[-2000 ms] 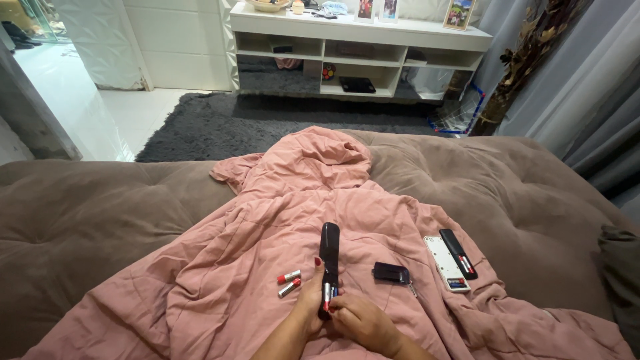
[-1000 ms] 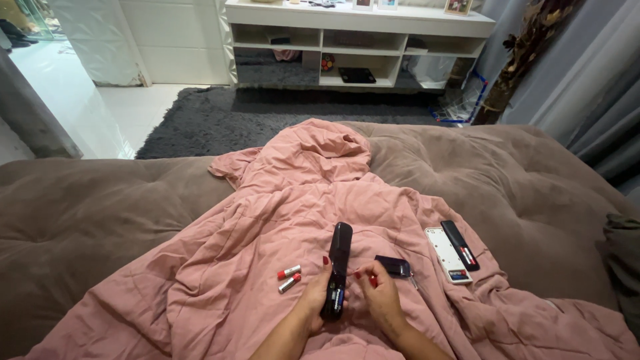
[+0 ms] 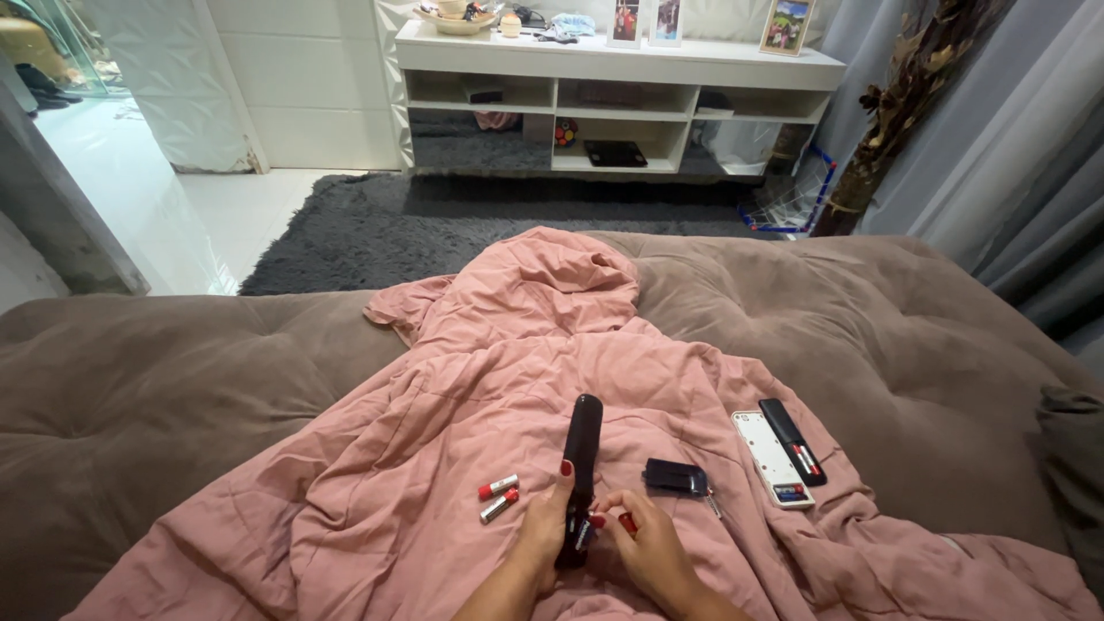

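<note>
My left hand [image 3: 545, 528] holds a long black remote control [image 3: 584, 435], its underside up and a battery showing at its near end. The fingers of my right hand [image 3: 642, 539] are at the right side of that end; a red-ended battery [image 3: 627, 523] shows among them. Two red-and-white batteries [image 3: 498, 498] lie on the pink blanket left of my left hand. Right of my right hand are a dark plastic cover [image 3: 675, 477] and a small metal-looking strip [image 3: 713, 504]. Farther right, a white remote [image 3: 770, 457] and a black remote [image 3: 791, 440] lie side by side with batteries in their bays.
The pink blanket [image 3: 552, 371] lies in folds over a brown tufted sofa [image 3: 793, 310]. Beyond are a dark shaggy rug [image 3: 345, 228] and a white console [image 3: 621, 60] with framed photos and a bowl. Dark fabric [image 3: 1069, 457] sits at the right edge.
My right hand has come back from beside the dark cover to the near end of the remote. My left hand keeps its hold on the remote.
</note>
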